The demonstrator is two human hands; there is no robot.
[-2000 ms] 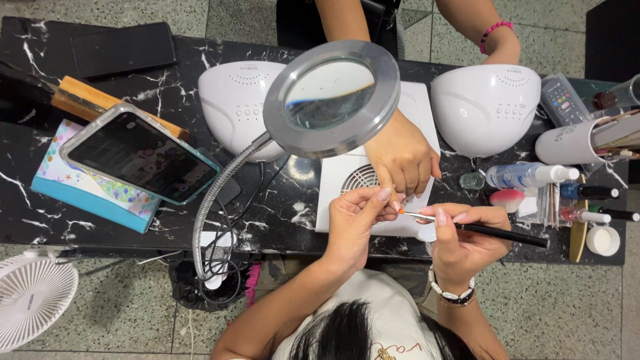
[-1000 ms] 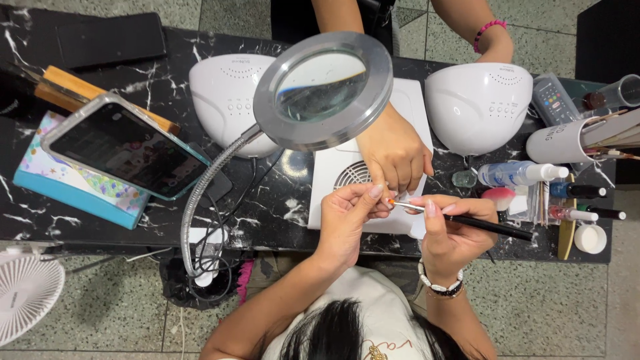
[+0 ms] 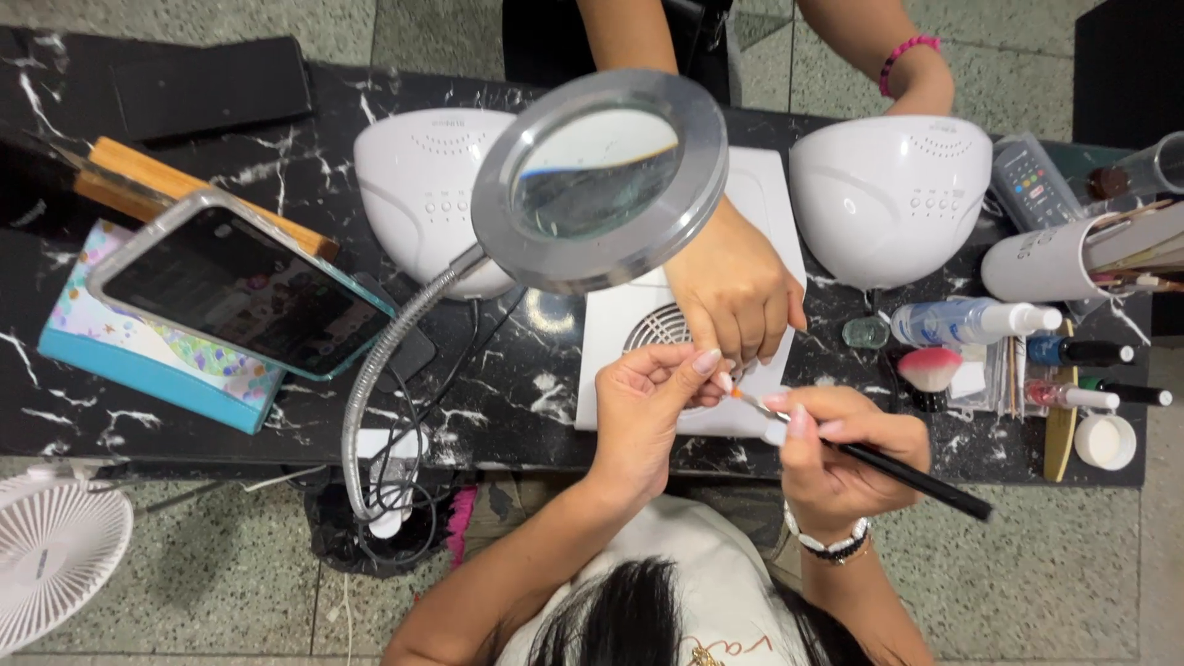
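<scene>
My left hand (image 3: 647,402) holds a finger of another person's hand (image 3: 735,287), which comes from the far side of the table. In my right hand (image 3: 851,453) is a slim brush with a black handle (image 3: 911,481); its orange-tipped end touches or nearly touches the nail of the held finger. Which finger it is cannot be told. Under the hands lies a white nail dust collector (image 3: 601,388) with a round grille. A ring magnifier lamp (image 3: 504,185) on a flexible neck hangs to the left, over part of the other person's wrist.
Two white nail lamps (image 3: 416,185) (image 3: 888,203) flank the dust collector. A propped phone (image 3: 250,287) and a patterned case (image 3: 166,370) stand left. At right are a spray bottle (image 3: 953,322), polish bottles (image 3: 1073,351), a pink-tipped brush (image 3: 930,367) and a white cup (image 3: 1045,259) of files.
Both hands keep nearly the same places, the left on the finger and the right on the brush. The view has shifted slightly.
</scene>
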